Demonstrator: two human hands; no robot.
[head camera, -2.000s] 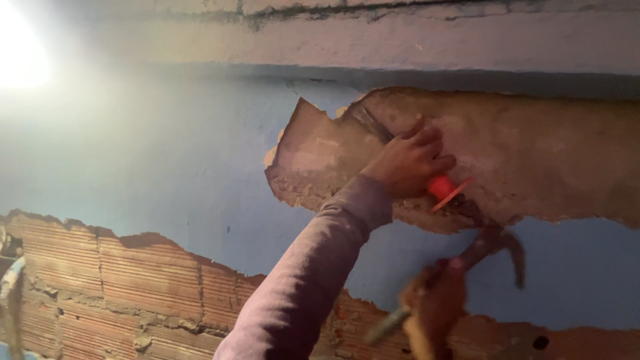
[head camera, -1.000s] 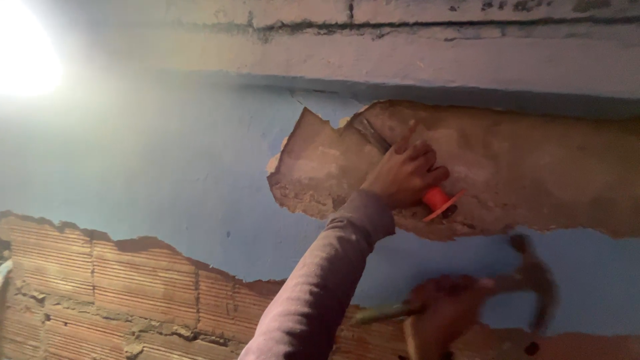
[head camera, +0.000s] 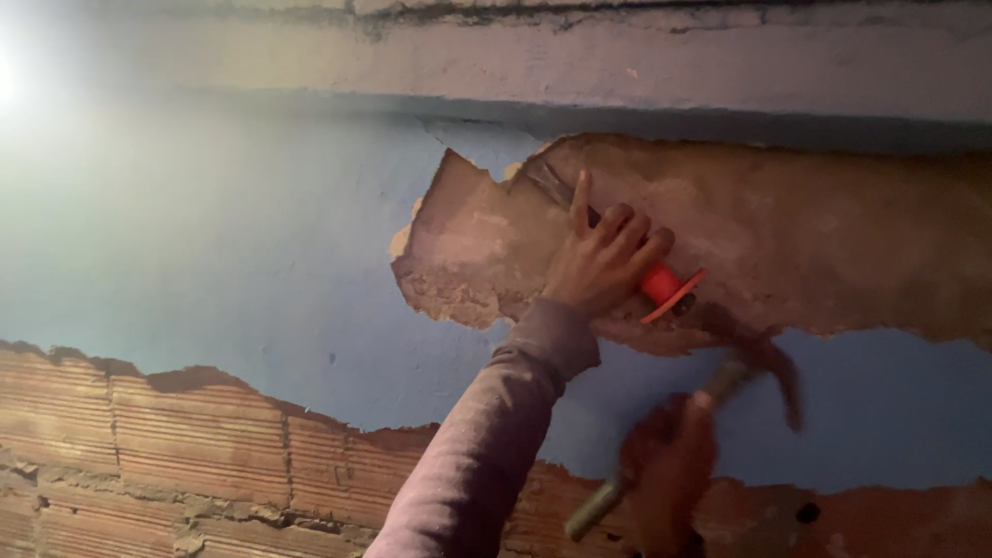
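My left hand (head camera: 604, 260) is wrapped around a cold chisel (head camera: 552, 186) with a red hand guard (head camera: 673, 294). The chisel slants up and left, its tip at the upper left edge of the bare patch (head camera: 759, 217) in the blue plaster. Lower right, my right hand (head camera: 670, 457), blurred, grips the handle of a claw hammer (head camera: 756, 356). The hammer's head is close to the chisel's struck end; whether they touch cannot be told.
Blue painted plaster (head camera: 232, 256) surrounds the patch, with a jagged broken lower edge. Below lie ribbed clay bricks (head camera: 194, 442) and rough mortar. A pale ledge or beam (head camera: 542, 62) runs across the top. A bright light glares at the upper left.
The hammer in my right hand has risen from below right toward the chisel's end since a second ago. My left hand keeps its hold on the chisel at the same part of the patch.
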